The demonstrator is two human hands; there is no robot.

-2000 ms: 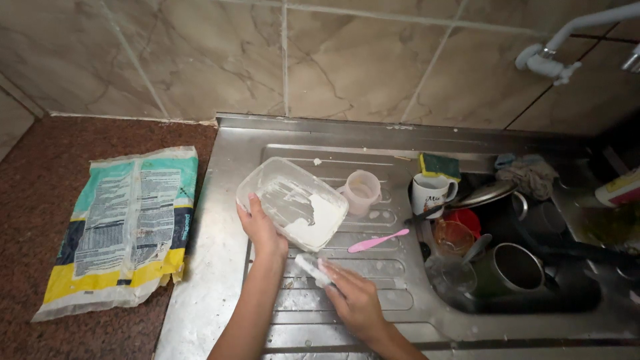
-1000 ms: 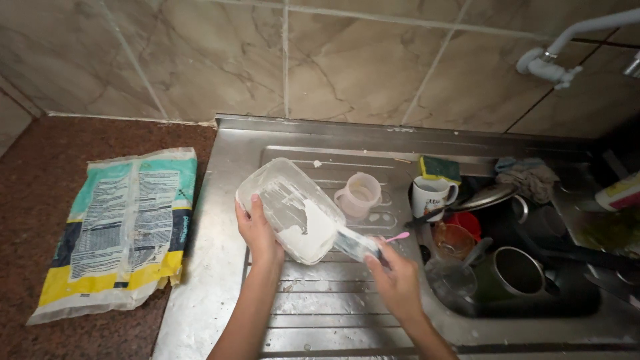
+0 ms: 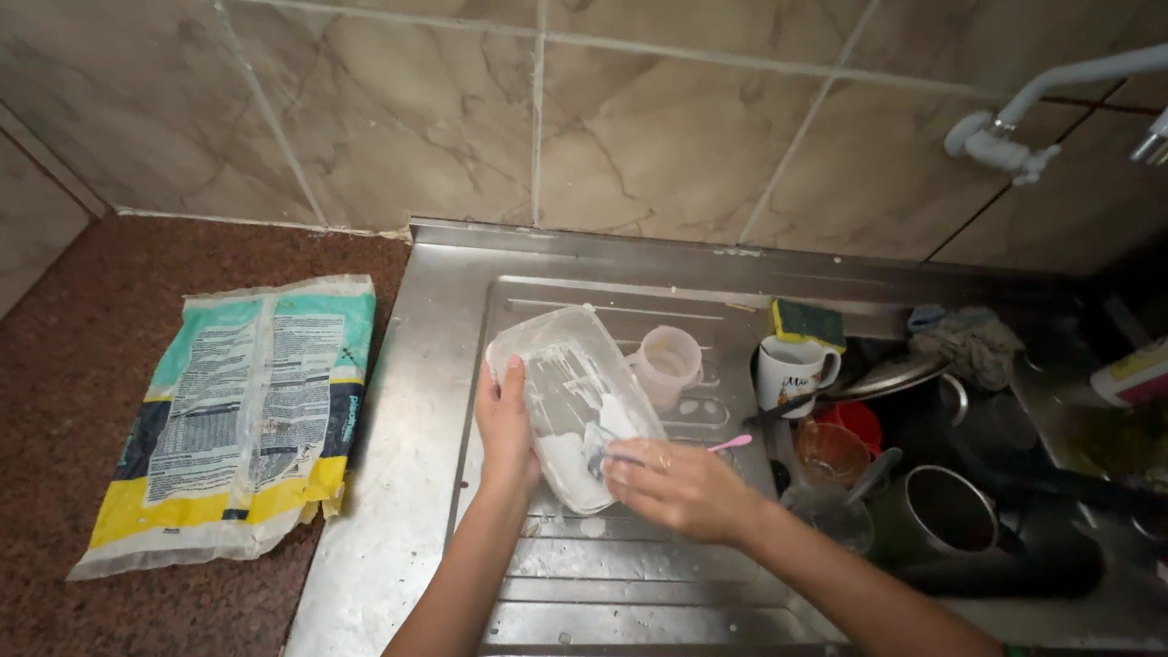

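Observation:
My left hand [image 3: 507, 424] grips the left side of a tilted, translucent plastic container [image 3: 558, 360] above the steel drainboard. White paste [image 3: 570, 465] lies at the container's lower end, with streaks of it higher up. In my right hand [image 3: 671, 484] is a small flat scraper-like tool [image 3: 598, 447], its tip inside the container against the paste; my fingers cover much of it. Just behind the container's right side stands a small translucent pink cup [image 3: 669, 360]. A pink plastic utensil [image 3: 733, 443] shows partly beyond my right hand.
An opened printed plastic bag [image 3: 246, 411] lies on the brown granite counter [image 3: 55, 365] at left. Right of the drainboard [image 3: 566, 602], the sink holds a dark pot [image 3: 952, 509], a red cup [image 3: 853, 424] and a lid. A white mug [image 3: 792, 374] and sponge [image 3: 809, 321] are at its back edge.
My right hand has brought the tool from below the container, past its lower right corner, into it. The container has turned to a steeper slant in my left hand.

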